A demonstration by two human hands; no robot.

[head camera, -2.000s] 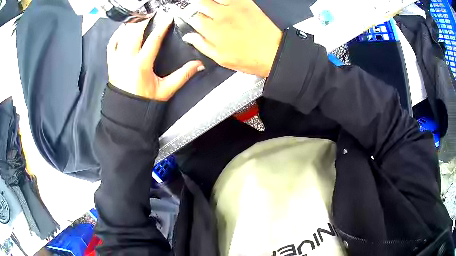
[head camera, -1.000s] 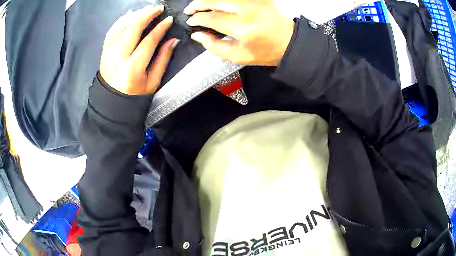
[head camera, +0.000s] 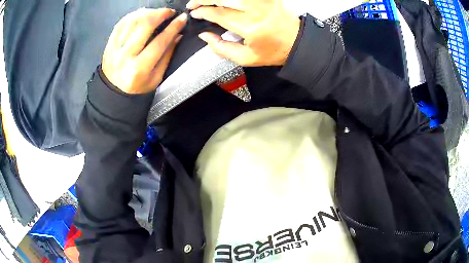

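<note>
The dark grey garment panel (head camera: 36, 77) lies over the left of the table and hangs off its edge. My left hand (head camera: 136, 51) and my right hand (head camera: 252, 32) are at the top of the picture, fingertips close together on dark cloth (head camera: 198, 30). Both hands pinch this cloth between thumb and fingers at the meeting point. Exactly what the fingertips hold is small and partly hidden by them. The sewing machine head is out of the picture.
The table's front edge with a ruler strip (head camera: 193, 85) runs diagonally below my hands. A blue lattice basket (head camera: 370, 11) with dark cloth stands at the upper right, another (head camera: 455, 36) at the far right. Dark cut pieces (head camera: 18, 190) lie at left. A blue item (head camera: 54, 228) is at lower left.
The view has tilted down and the machine parts have left the top of the picture. My hands have gone from flat on the cloth to fingertips pinched close together.
</note>
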